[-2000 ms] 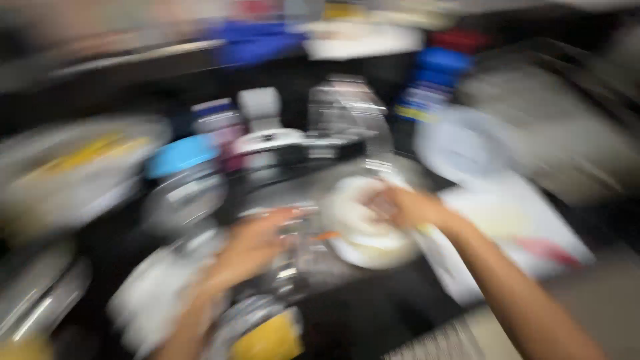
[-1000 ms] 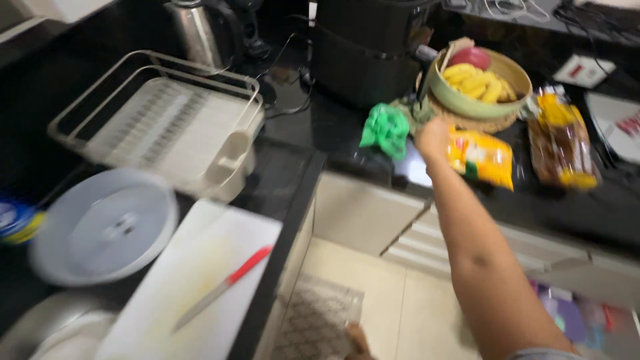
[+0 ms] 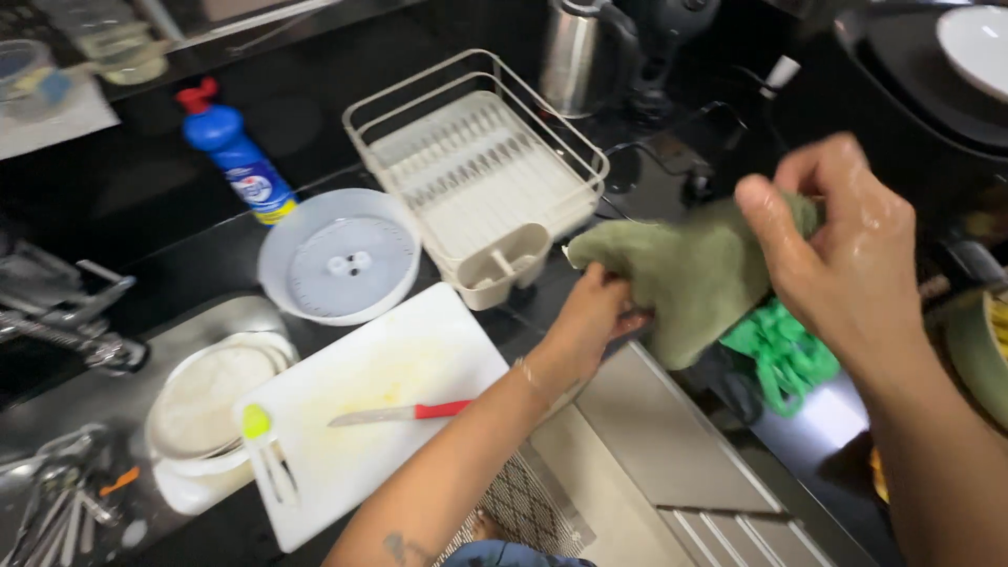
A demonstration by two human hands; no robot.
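Observation:
A green cloth (image 3: 693, 276) hangs between my hands, above the counter corner. My left hand (image 3: 591, 323) pinches its left edge. My right hand (image 3: 843, 236), wet on its back, has the cloth's upper right part between thumb and fingers. Left of my left forearm, a red-handled knife (image 3: 394, 413) lies on a white cutting board (image 3: 449, 339), with a lime-green-tipped utensil (image 3: 272, 457) at the board's left edge. The dish rack (image 3: 488, 181) stands beyond my left hand. A crumpled green plastic bag (image 3: 787, 358) lies behind and below the cloth, near my right hand.
Behind the board sits a whitish round basin (image 3: 342, 260), beside a blue bottle (image 3: 244, 165). The sink at left holds stacked plates (image 3: 216, 398), cutlery (image 3: 67, 512) and a faucet (image 3: 79, 331). A steel kettle (image 3: 579, 59) stands behind the rack; a bowl (image 3: 976, 354) is at far right.
One second ago my right hand was by the fruit bowl and my left was out of view. Now both hold the green cloth. The view has swung left.

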